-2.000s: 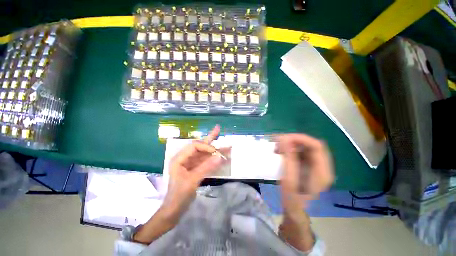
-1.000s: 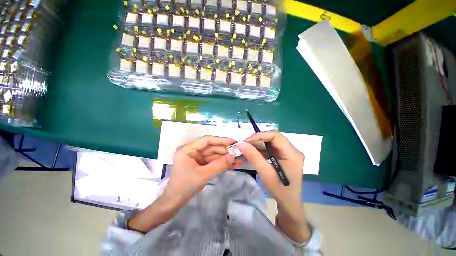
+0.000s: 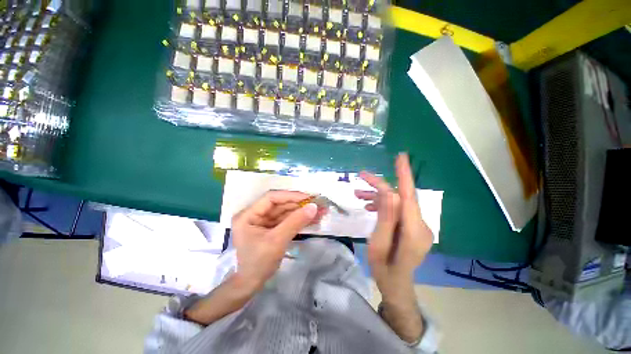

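My left hand (image 3: 270, 228) pinches a small module (image 3: 313, 201) between thumb and fingertips, over the white strip; a gold part shows at the fingers and a thin grey end points right. My right hand (image 3: 398, 214) is raised just to the right, apart from the module, fingers spread and blurred. A dark, slim shape shows faintly along its palm, likely the tweezers; its grip is unclear. The long white strip (image 3: 239, 187) lies under both hands. A blister tray (image 3: 270, 123) with rows of pale modules lies ahead.
A yellow transparent film (image 3: 242, 157) lies just beyond the strip. More stacked trays (image 3: 34, 110) stand at the left. White spare sheets (image 3: 470, 131) and an amber film (image 3: 508, 117) lie slanted at right, beside a grey metal box (image 3: 571, 152). Below the bench edge is an open box of white papers (image 3: 162, 249).
My right hand has come away from the module and moved right, its fingers opening out. The black tweezers, clear across that hand before, are now blurred. My left hand still holds the module.
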